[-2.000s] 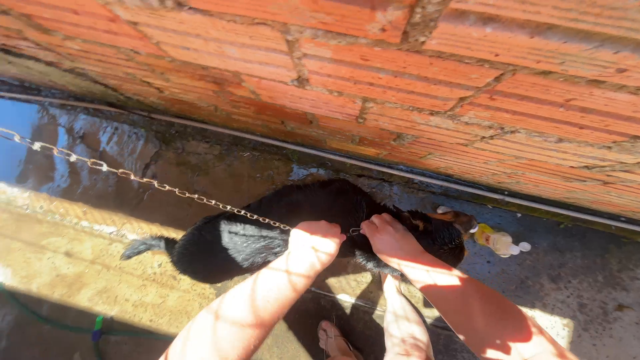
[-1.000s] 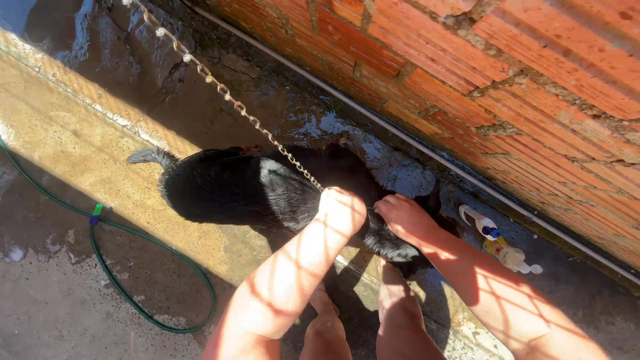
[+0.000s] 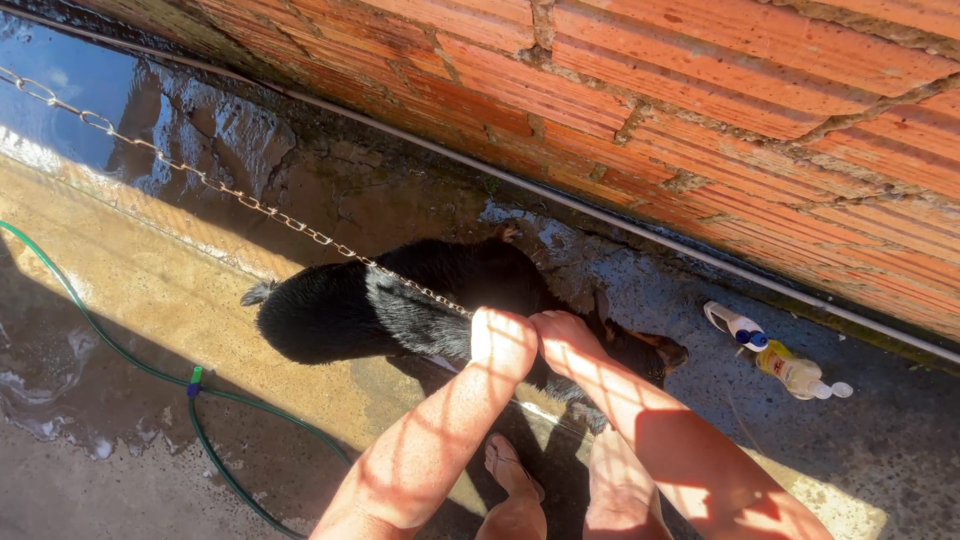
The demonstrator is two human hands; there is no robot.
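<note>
A wet black dog [image 3: 420,300] with brown on its muzzle is on the concrete below me, its head to the right and its tail to the left. A metal chain [image 3: 255,204] runs taut from the upper left to my left hand [image 3: 504,337], which is closed around its end above the dog's shoulders. Right beside it, touching or nearly so, is my right hand [image 3: 564,339], over the dog's neck. Its fingers are curled, and what they grip is hidden.
Along the brick wall [image 3: 615,97] runs a thin pipe [image 3: 525,186]. A white bottle with a blue cap [image 3: 724,316] and a yellowish bottle [image 3: 787,367] lie right of the dog's head. A green hose [image 3: 112,341] loops at left; wet patches cover the floor.
My hands have come closer together at the dog's neck. The dog's muzzle now shows right of my right forearm. The view has turned between frames.
</note>
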